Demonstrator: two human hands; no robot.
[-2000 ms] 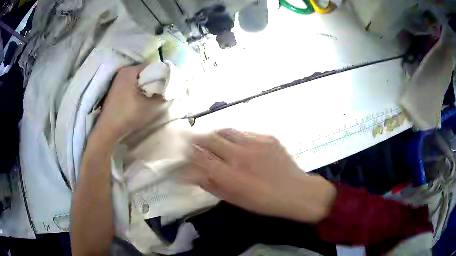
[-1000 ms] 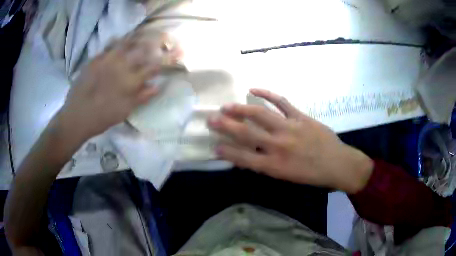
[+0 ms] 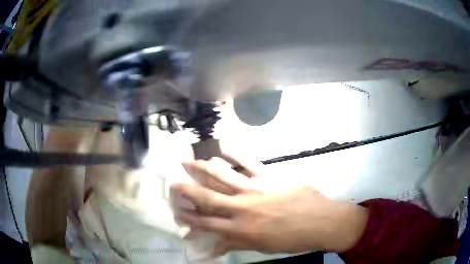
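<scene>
The sewing machine head (image 3: 309, 46) fills the top of the view, blurred, with dark metal parts under it in bright lamp glare. Pale fabric (image 3: 116, 219) lies below and left of these parts. My right hand (image 3: 247, 206) is just below the presser area, fingers pointing left and bent over the pale fabric; glare hides whether they grip it. My left hand (image 3: 103, 149) is mostly hidden behind the machine's metal bar and washed out by glare; the forearm shows at the left.
A dark ragged table seam (image 3: 350, 146) runs right from my right hand. Pale cloth (image 3: 447, 175) hangs at the table's right end, beside a dark bundle. A yellow cord bundle (image 3: 32, 23) shows at the upper left. Printed ruler marks lie near the front edge.
The view has tilted up, so the machine head now covers the top. Both hands have moved from the table's front part to near the needle area, with pale fabric beneath them.
</scene>
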